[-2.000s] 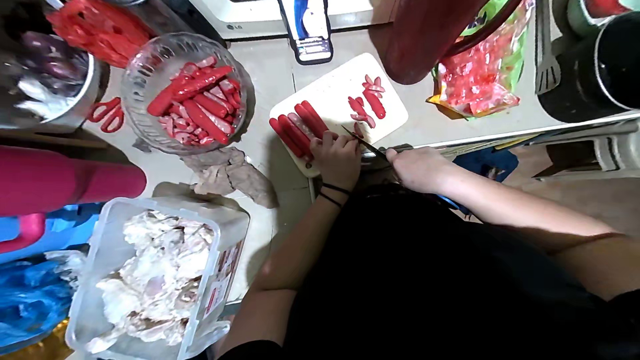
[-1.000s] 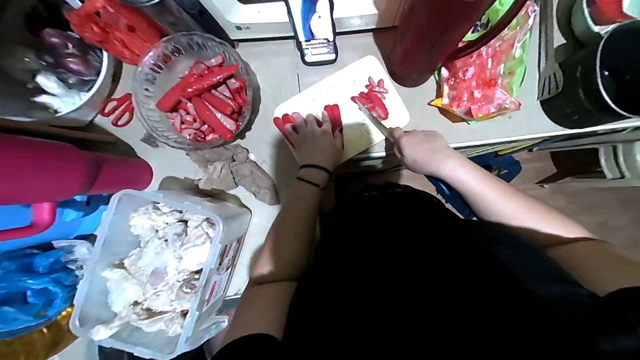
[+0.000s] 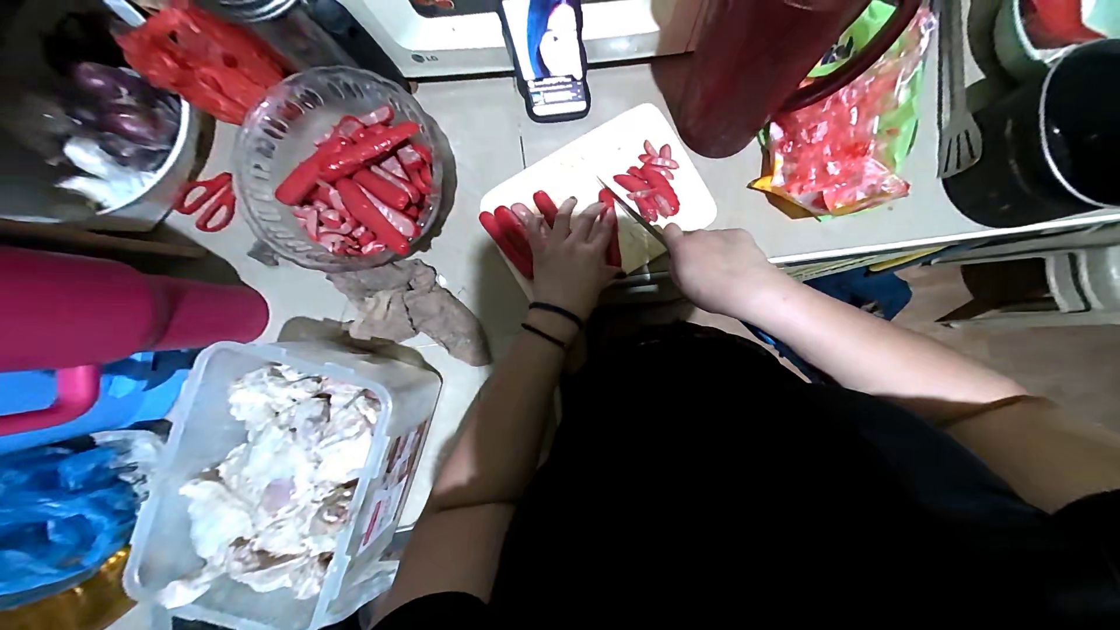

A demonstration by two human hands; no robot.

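Observation:
On a white cutting board (image 3: 577, 175) lie whole red hot dogs (image 3: 506, 238) at the left and a small pile of cut hot dog slices (image 3: 649, 185) at the right. My left hand (image 3: 569, 249) rests with fingers spread over the hot dogs, one of them beside its fingertips. My right hand (image 3: 713, 267) grips a knife (image 3: 632, 213), its blade pointing up and left, between the left fingers and the slices. A clear ribbed bowl (image 3: 262, 210) left of the board holds whole and cut hot dogs.
Around the board are a phone (image 3: 556, 66), a dark red pitcher (image 3: 752, 70), an opened hot dog package (image 3: 840, 149), a slotted spatula (image 3: 959, 140), red scissors (image 3: 208, 201), a crumpled cloth (image 3: 411, 306) and a plastic tub (image 3: 376, 499) of whitish contents. A pink tumbler (image 3: 131, 311) stands left.
The knife tip has moved left, from the slices to beside my left hand's fingers. The pile of slices is larger than two seconds ago.

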